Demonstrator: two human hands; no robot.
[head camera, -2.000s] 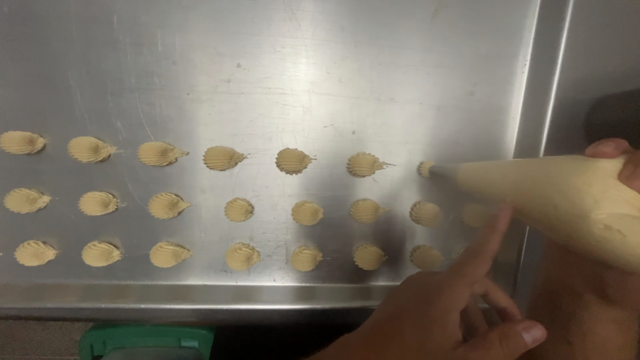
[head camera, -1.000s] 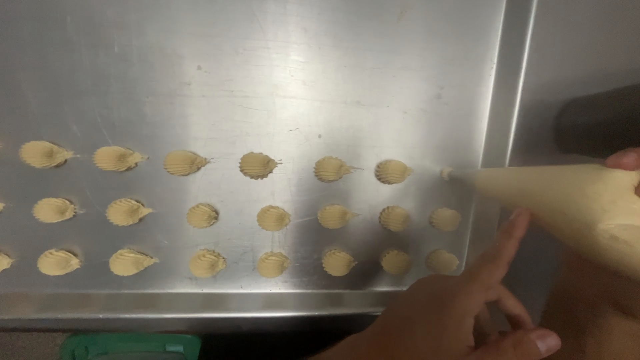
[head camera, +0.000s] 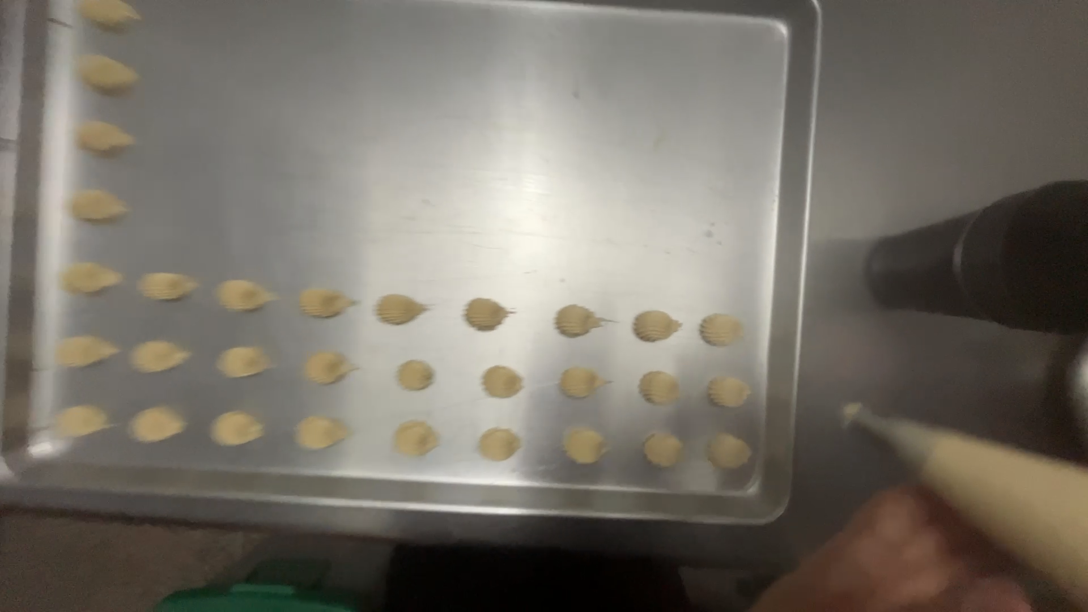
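Note:
A metal baking tray (head camera: 786, 255) bears ridged, piped mounds of pale dough (head camera: 654, 325), three rows along its near side and a column up its left side. Right of the tray, the tapered end of a filled piping bag (head camera: 1003, 493) points up and left, with a bit of dough at its nozzle tip (head camera: 854, 414). My left hand (head camera: 901, 557) is blurred at the bottom right, just below the bag; whether its fingers touch the bag is unclear. My right hand is out of view, as is the bag's rear part.
A dark, tapered cylindrical object (head camera: 977, 255) lies at the right, beyond the tray's raised rim. Part of a green plastic object (head camera: 255, 597) shows below the tray at the bottom left. A grey surface (head camera: 884, 127) extends right of the tray.
The piping bag's tip has moved off the tray to its right, and the far row now ends in another mound. The right hand has left view. The view has shifted widely.

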